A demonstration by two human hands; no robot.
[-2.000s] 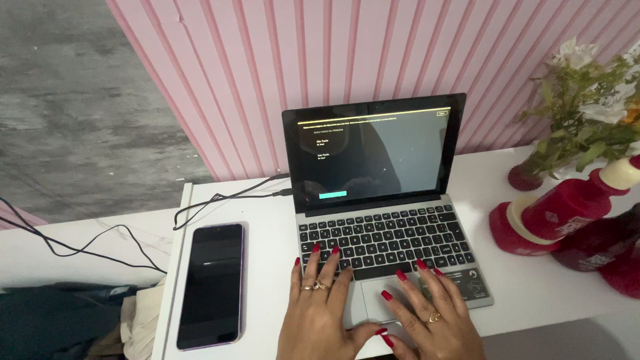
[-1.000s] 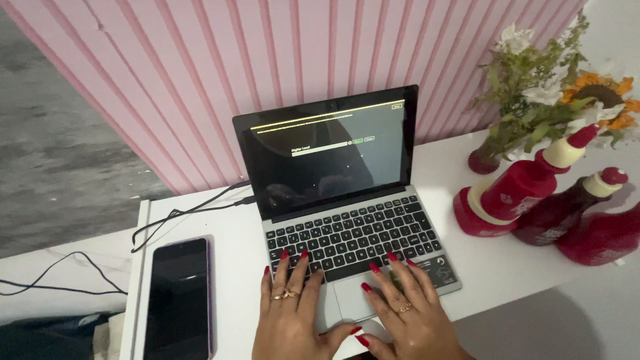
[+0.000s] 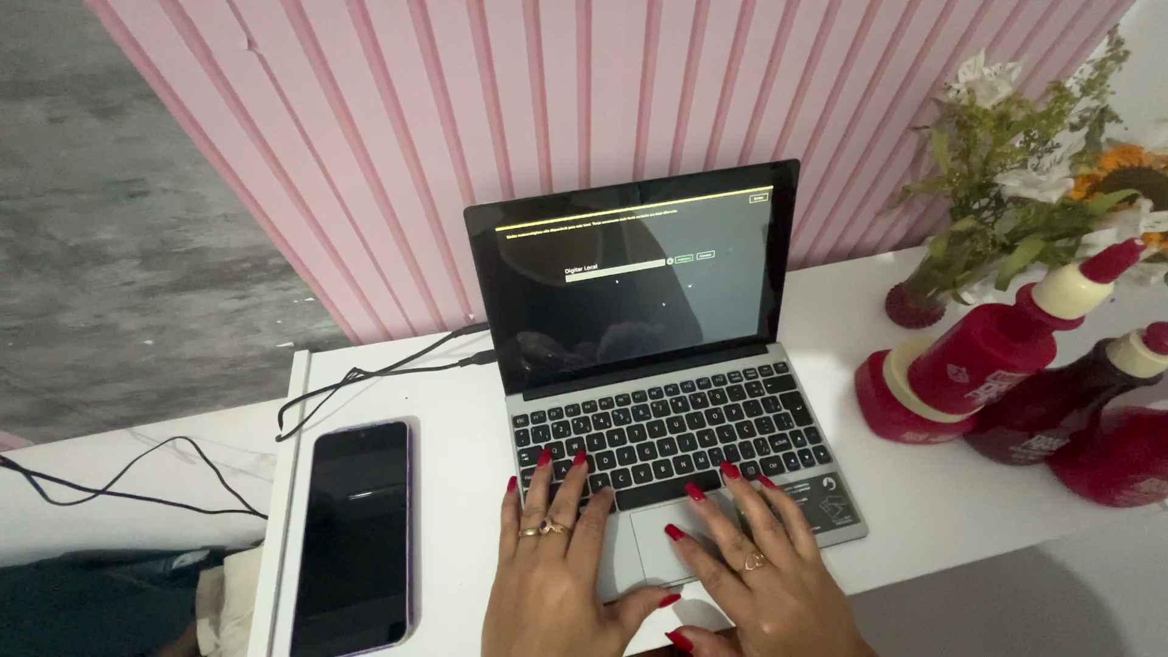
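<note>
A small silver laptop stands unfolded on a white desk, its dark screen showing a text box and small buttons. My left hand rests over the left side of the keyboard and palm rest, fingers spread, red nails on the lower left keys, with rings on its fingers. My right hand lies over the right part of the touchpad and palm rest, fingertips near the space bar and the keyboard's lower edge, a ring on one finger. Neither hand grips anything. Both thumbs reach towards each other below the touchpad.
A dark smartphone lies left of the laptop. Black cables run from the laptop's left side. Red bottles and a vase with flowers stand at the right. A pink slatted wall rises behind.
The screen two seconds ago showed lines of text at the left and a blue button; it now shows a text box with small buttons. Both hands have stayed at the laptop. The view has shifted somewhat.
</note>
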